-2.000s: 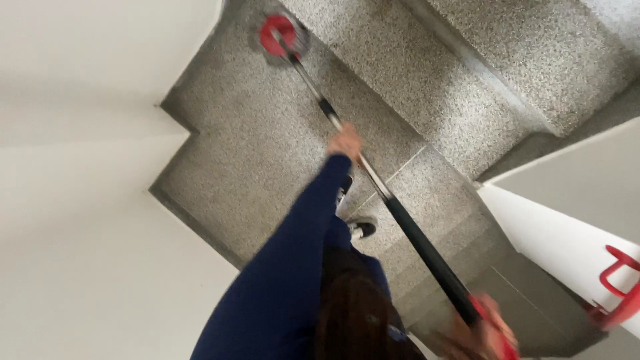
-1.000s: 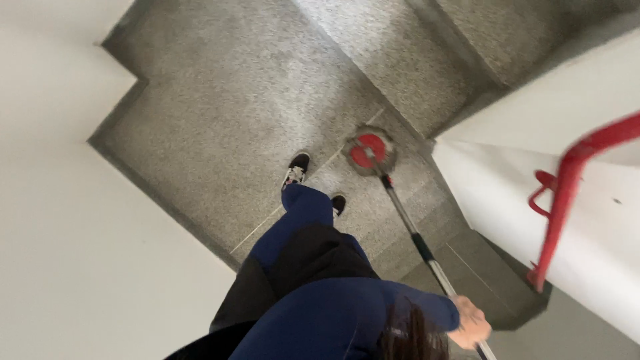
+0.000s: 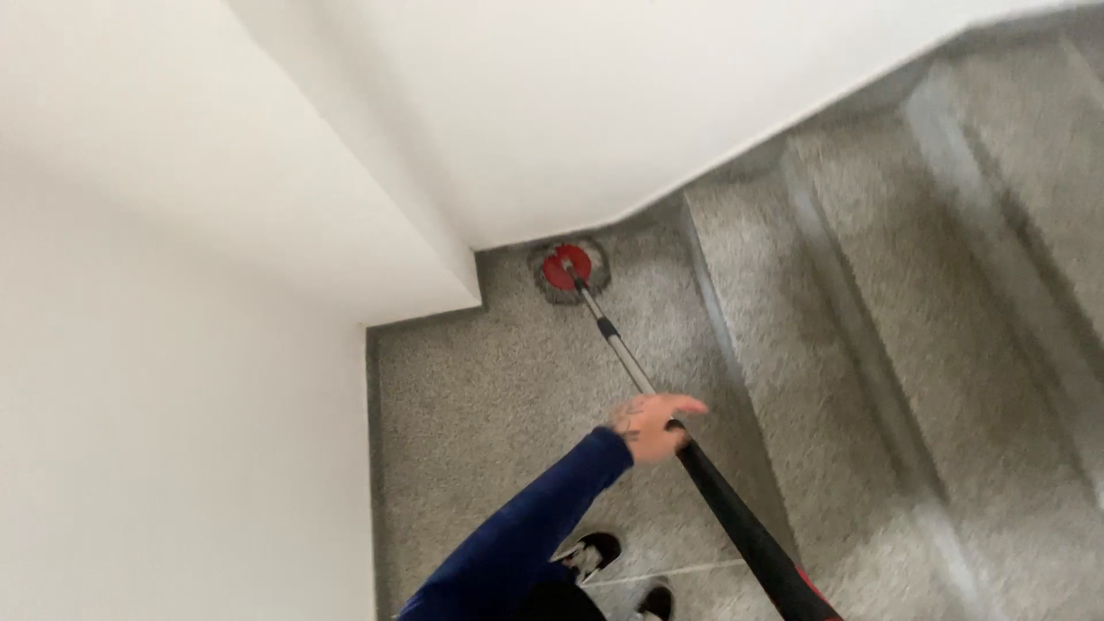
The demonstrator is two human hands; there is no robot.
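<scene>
A spin mop with a round red head [image 3: 567,266] and grey fringe rests on the speckled landing floor, close to the wall corner. Its metal pole [image 3: 630,363] runs down to the right into a black handle [image 3: 746,526]. My left hand [image 3: 657,426], in a blue sleeve, is at the pole where the metal meets the black part; the thumb sticks out, and slight blur hides how firmly the fingers close. My right hand is outside the view, and the handle's lower end leaves the frame at the bottom.
Stone steps [image 3: 828,362] adjoin the landing on the right. White walls [image 3: 535,112] with a grey skirting strip [image 3: 423,316] border it at the top and left, forming a jutting corner. My shoes [image 3: 593,555] stand on the landing near a pale floor joint [image 3: 668,573].
The view has turned a lot. The mop head was near my feet beside the step edge one second ago; now it is away from them at the wall corner. The red handrail has left view.
</scene>
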